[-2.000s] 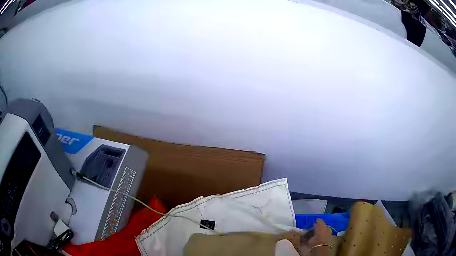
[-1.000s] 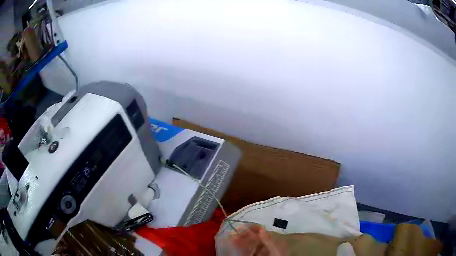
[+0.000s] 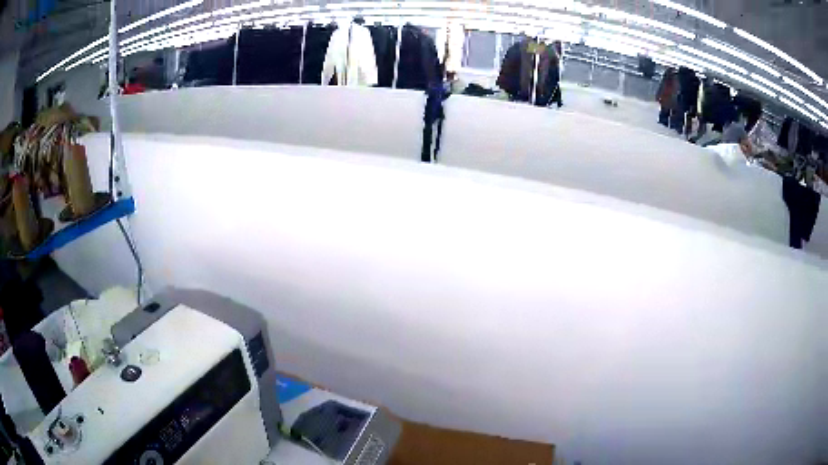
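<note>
Neither of my hands is in the picture. The white head of the sewing machine [image 3: 172, 381] lies nearest in front of me at the lower left. It has a dark panel [image 3: 195, 420] with part of a dial at the frame's lower edge. A dark band [image 3: 38, 371] crosses at its left end, and a small maroon spool [image 3: 79, 368] stands behind it. A grey and white box-like unit with a blue stripe [image 3: 338, 427] is right of the head. The needle area and table surface are out of view.
Brown cardboard [image 3: 472, 447] leans at the foot of a long white partition [image 3: 508, 300]. Tan thread cones [image 3: 78, 182] stand on a blue-edged stand [image 3: 86, 227] at the left. Garments [image 3: 531, 71] hang at the back, and a person [image 3: 740, 132] is far right.
The view has tilted up. The white cloth, red cloth, tan material and the hand seen earlier have left the picture; the room beyond the partition now shows.
</note>
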